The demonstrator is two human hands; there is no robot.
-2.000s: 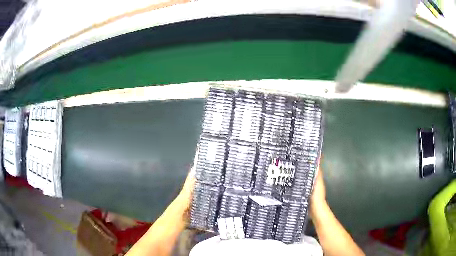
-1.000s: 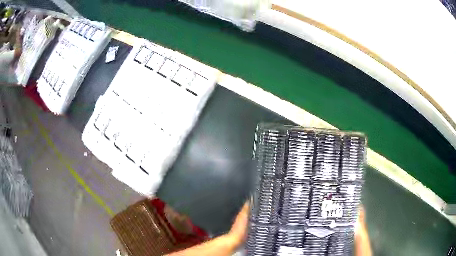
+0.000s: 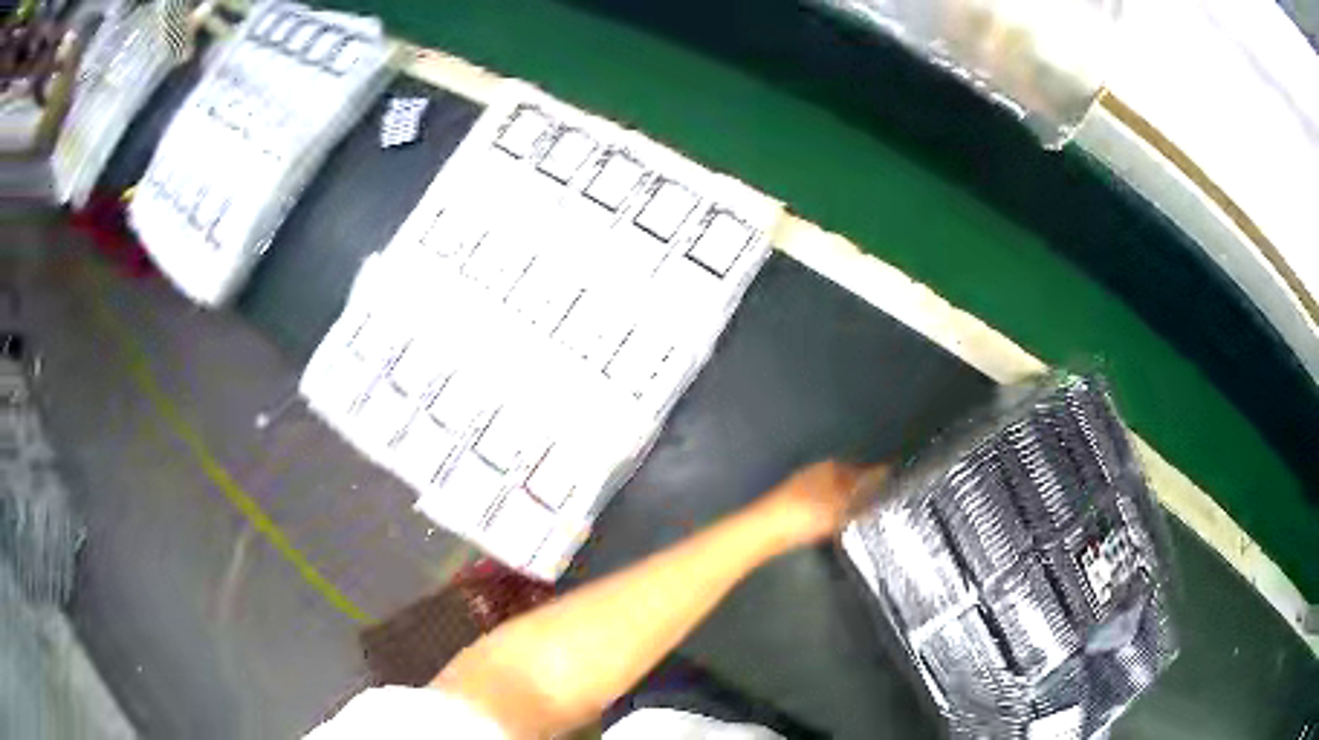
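A wrapped stack of dark ribbed blister trays [image 3: 1020, 557] is tilted above the dark green work surface [image 3: 796, 376] at the lower right. It has small pale labels on top. My left hand [image 3: 836, 499] reaches across from the lower left and grips the stack's left edge; its fingertips are hidden at the stack. My right hand is not visible. A large white parts tray [image 3: 543, 318] with rows of dark-edged rectangles lies on the work surface to the left of the stack.
More white trays [image 3: 253, 145] lie farther up left, with a small pale piece [image 3: 404, 122] between. The bright green conveyor [image 3: 897, 188] runs behind a pale rail [image 3: 911, 307]. A brown box-like object [image 3: 427, 632] stands below the edge. Clear plastic [image 3: 998, 51] is at the top.
The view has swung left, bringing the white trays in. The dark stack has moved rightward in view and turned from flat-facing to tilted. My right hand has gone out of sight.
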